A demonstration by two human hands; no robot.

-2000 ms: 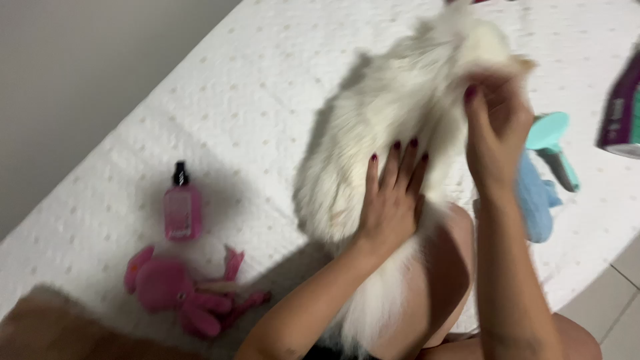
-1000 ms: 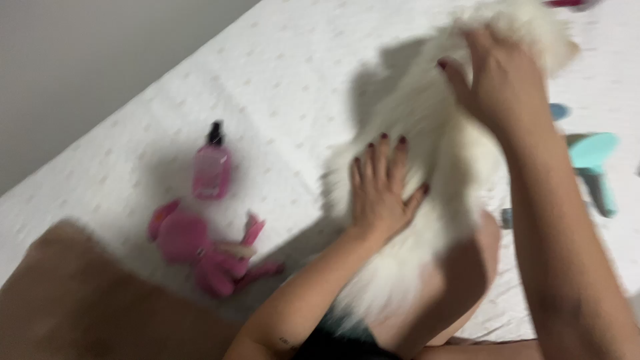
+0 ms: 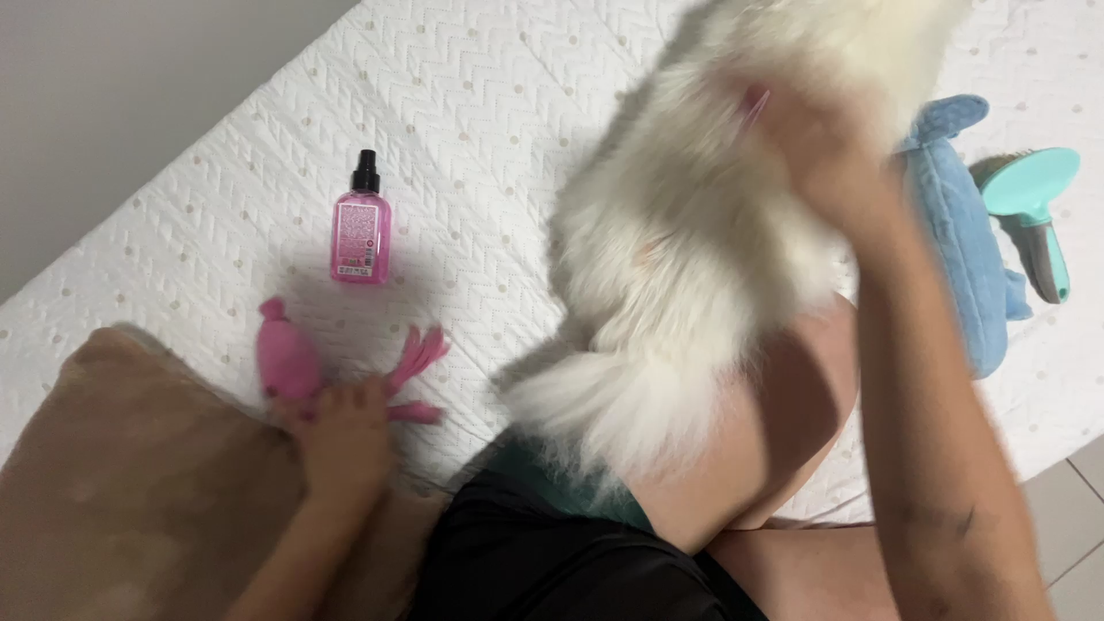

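Observation:
A long-haired white animal (image 3: 681,224) lies on the quilted bedspread against my leg, its fluffy tail toward me and its head out of view. On its upper back is my right hand (image 3: 811,129), blurred, with the fingers partly lost in the fur; whether they grip anything does not show. My left hand (image 3: 349,431) is on a pink plush toy (image 3: 289,358), its fingers over the toy's middle; a firm grip cannot be made out. Above the toy lies a clear bottle of pink liquid (image 3: 360,237) with a black spray top.
Right of my right forearm lie a blue plush toy (image 3: 962,250) and a turquoise and grey pet brush (image 3: 1031,185). A brown plush blanket or cushion (image 3: 129,483) covers the lower left of the white quilted bedspread (image 3: 483,112). Tiled floor (image 3: 1074,517) shows at the lower right.
My left hand has left the animal's back and moved left to the pink plush toy. My right hand is still at the animal's upper body. The view has shifted.

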